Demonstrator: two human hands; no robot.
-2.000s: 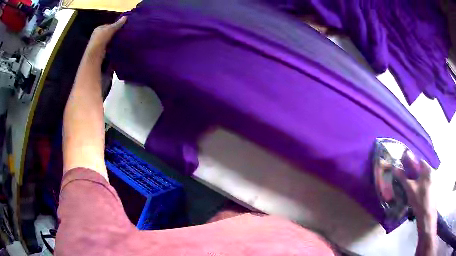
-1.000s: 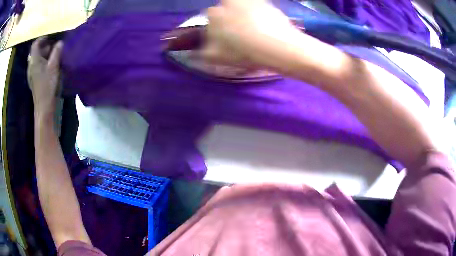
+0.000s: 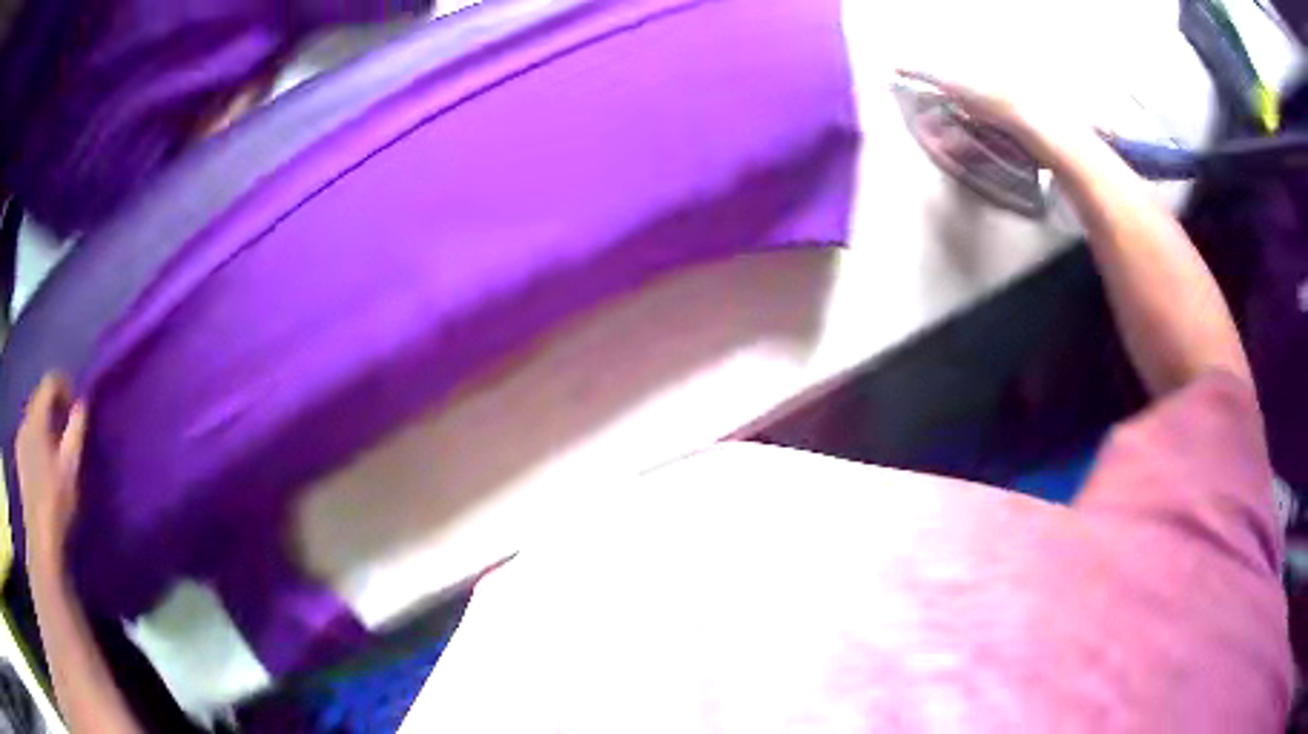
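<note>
A bright purple garment [image 3: 545, 187] lies drawn over the long padded board [image 3: 201, 201], whose duller cover shows along the far side. A thin line runs along the cloth. My left hand [image 3: 55, 430] is at the garment's left end, at the picture's left edge; its fingers touch the cloth, but blur hides whether they grip it. My right hand [image 3: 1004, 118] holds the steam iron [image 3: 978, 155] at the right, past the garment's right edge, over the white table top.
The white table top [image 3: 574, 387] has its front edge close to my body. Loose purple cloth [image 3: 129, 101] lies at the upper left. Blue crate parts [image 3: 380, 688] show below the table. A dark hose [image 3: 1219, 151] runs off right.
The view has turned right. My right hand and the iron have moved from over the garment's left part to beyond its right edge. My left hand remains at the left end.
</note>
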